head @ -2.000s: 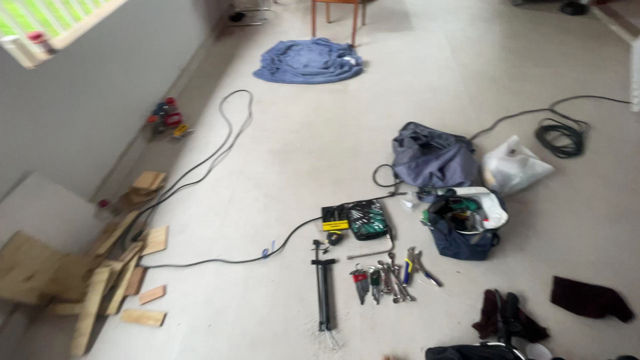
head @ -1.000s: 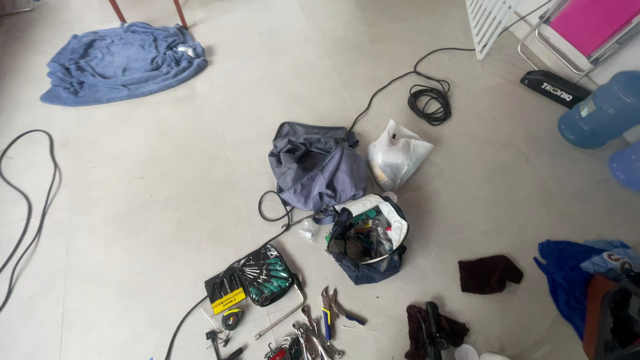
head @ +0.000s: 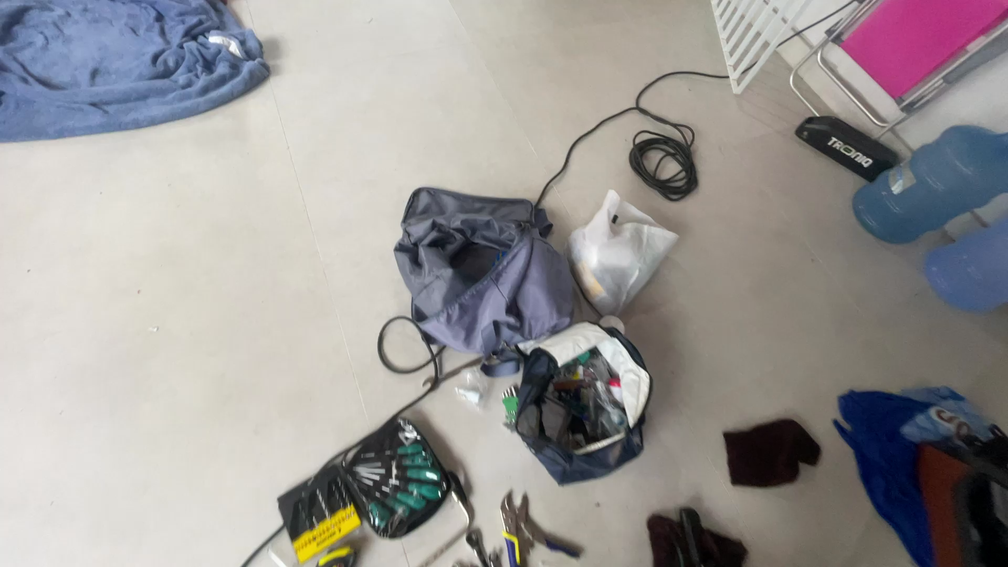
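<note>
Neither of my hands shows in the head view. On the tiled floor stands an unzipped navy bag (head: 583, 405) with a white lining, full of mixed tools and parts. Behind it slumps a larger grey-purple fabric bag (head: 492, 272), its top gaping. A white plastic bag (head: 620, 252) leans at their right. Lower left lie a black case of green-handled screwdrivers (head: 398, 478), a yellow and black tool pack (head: 319, 516) and a tape measure (head: 337, 557). Locking pliers (head: 516, 528) with blue and yellow handles rest at the bottom edge beside some wrenches (head: 476, 547).
A black cable (head: 664, 165) lies coiled and runs past the bags. Blue water jugs (head: 906, 201), a black battery case (head: 846, 147) and a pink folding chair (head: 917, 39) stand at right. A blue towel (head: 118, 67) lies top left, dark cloths (head: 768, 454) and a blue plastic bag (head: 882, 465) lower right.
The view has swung to the right and closer over the bags; the wood pieces and the black hand pump seen at first are out of frame. No object has plainly moved.
</note>
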